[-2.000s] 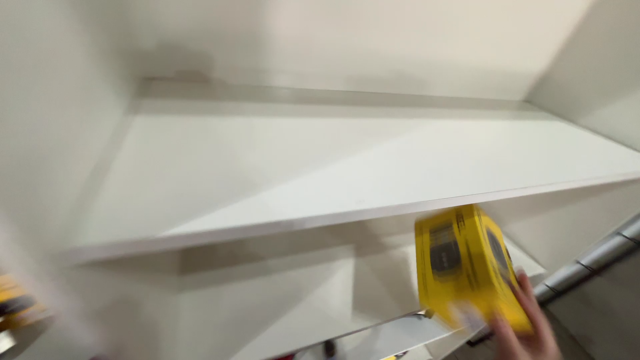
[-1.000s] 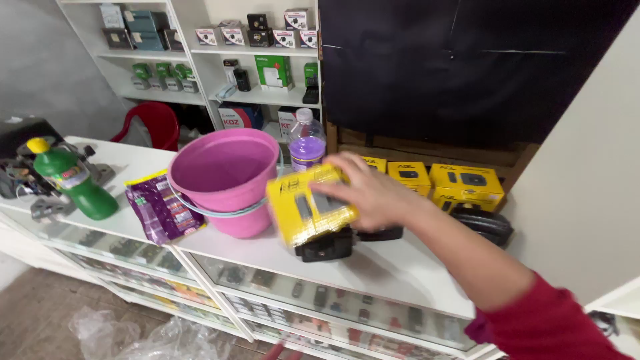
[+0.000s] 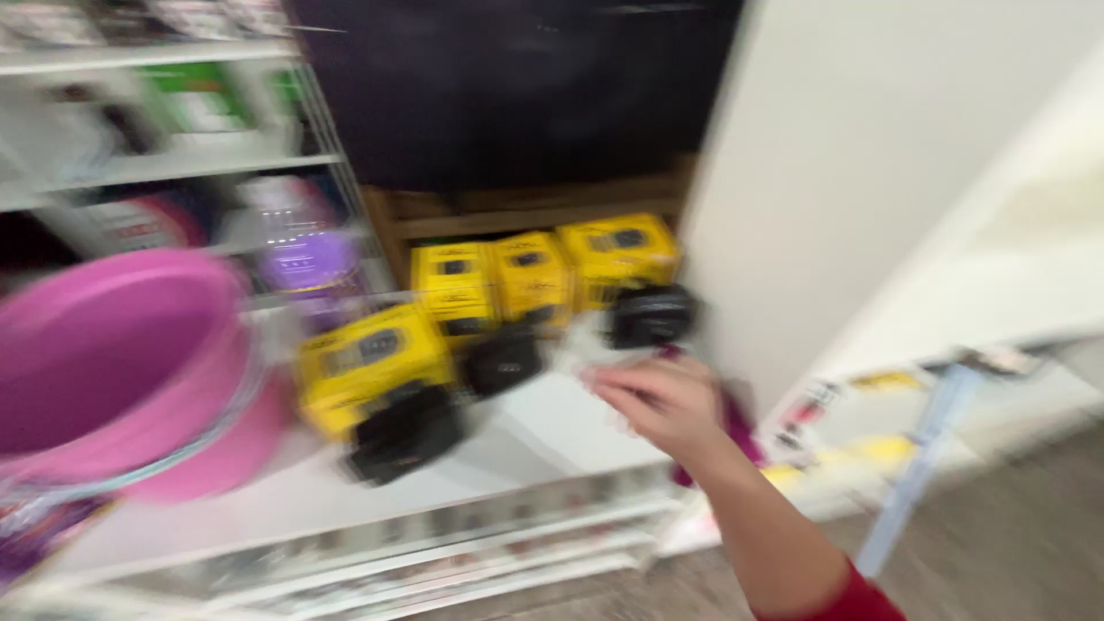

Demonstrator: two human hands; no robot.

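My right hand [image 3: 660, 401] reaches in from the lower right over the white counter [image 3: 552, 431], fingers bent close together; blur hides whether they pinch anything. A purple cloth-like thing [image 3: 743, 423] shows behind its wrist. Just beyond the fingers lies a black rounded object [image 3: 653, 315]. Several yellow printed boxes stand along the back, one at the right [image 3: 617, 250]. Nearer the bucket, another yellow box [image 3: 375, 358] has a black object [image 3: 407, 434] against its front. Between them and my hand is a second black object [image 3: 503, 360]. My left hand is out of view.
A pink bucket [image 3: 207, 431] stands at the left, with a bottle of purple liquid [image 3: 310, 259] behind it and a purple packet [image 3: 43, 535] below. White shelves [image 3: 172, 172] hold goods at back left. A white panel [image 3: 828, 190] rises at the right.
My right hand has let go of the yellow box, which now rests on the counter beside the bucket, and has moved right. The left fingers seen at the lower edge have left view.
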